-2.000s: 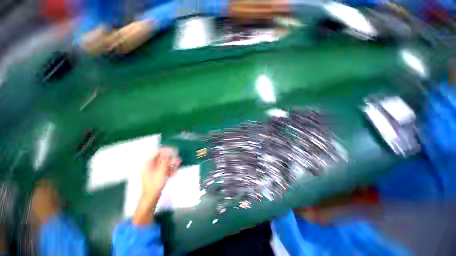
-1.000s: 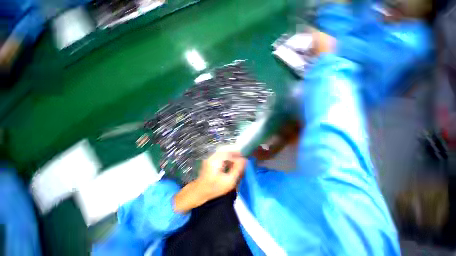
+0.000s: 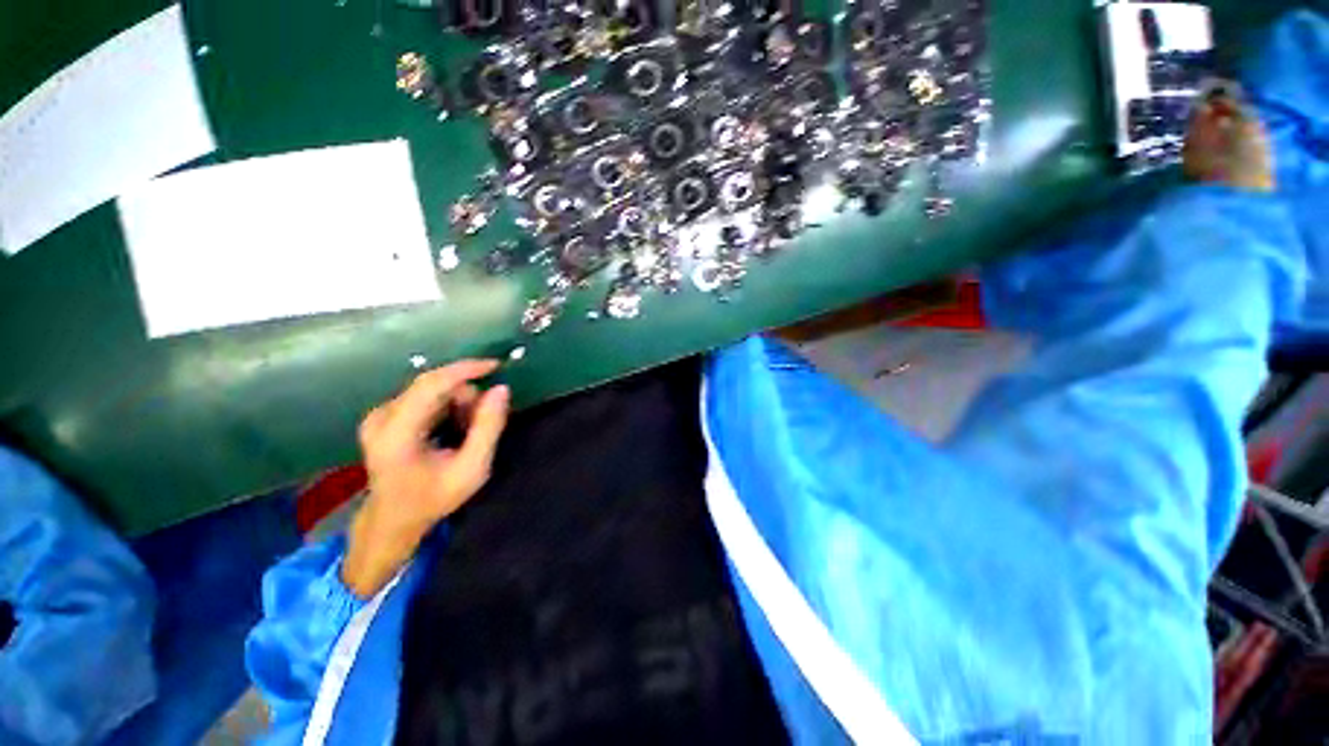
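Note:
A large pile of black ring-centred modules (image 3: 666, 142) with shiny metal bits lies on the green bench at top centre. My left hand (image 3: 434, 442) is at the bench's front edge, below and left of the pile. Its thumb and forefinger are apart, and no part shows between them. My right arm reaches far right. My right hand (image 3: 1229, 139) is at the right edge of a white tray (image 3: 1159, 22) with dark modules on it. Its fingertips are small and blurred, so I cannot tell whether they grip the tray or a part.
Two white paper sheets (image 3: 277, 241) lie left of the pile. Tiny pale bits lie near the front edge by my left hand. Another person's blue sleeve (image 3: 66, 598) is at the lower left, and more blue clothing is at the upper right. A red thing (image 3: 955, 303) shows below the bench edge.
The view has turned and come closer to the pile. My left hand has moved from the papers, past the pile's front, to the bench edge. My right arm is stretched out to the tray.

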